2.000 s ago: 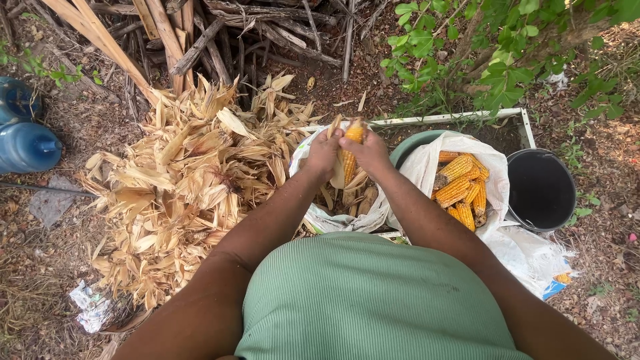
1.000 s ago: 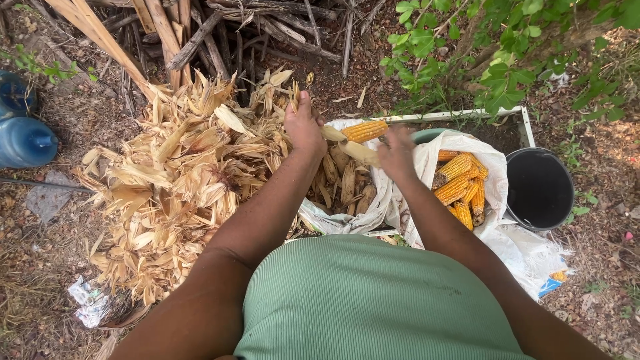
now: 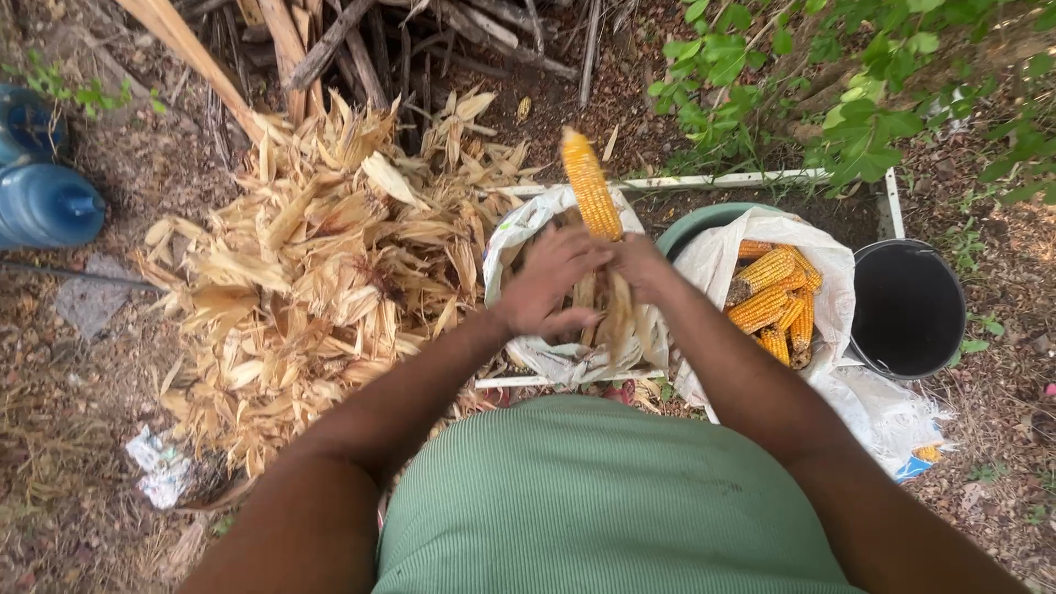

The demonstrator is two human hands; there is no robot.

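Note:
My right hand (image 3: 640,266) grips the base of a yellow ear of corn (image 3: 591,186), which stands tip up over a white woven sack (image 3: 516,223). Dry husk (image 3: 619,318) hangs from the base of the ear, below my hands. Just left of it is my left hand (image 3: 554,285), blurred, with its fingers spread and nothing plainly held in them. Inside the sack under my hands lie dry, unhusked-looking ears, partly hidden. A second white sack (image 3: 813,239), to the right, holds several bare yellow ears (image 3: 771,301).
A large heap of dry husks (image 3: 330,272) lies at the left, below stacked branches (image 3: 478,33). A black bucket (image 3: 907,309) stands right of the second sack, and a green tub (image 3: 701,216) shows behind it. Blue water jugs (image 3: 54,206) lie far left. Leafy branches (image 3: 866,124) hang at upper right.
The ear lay sideways between my hands a second ago and now points up in my right hand. My left hand has come down from above the first sack and is spread beside the ear.

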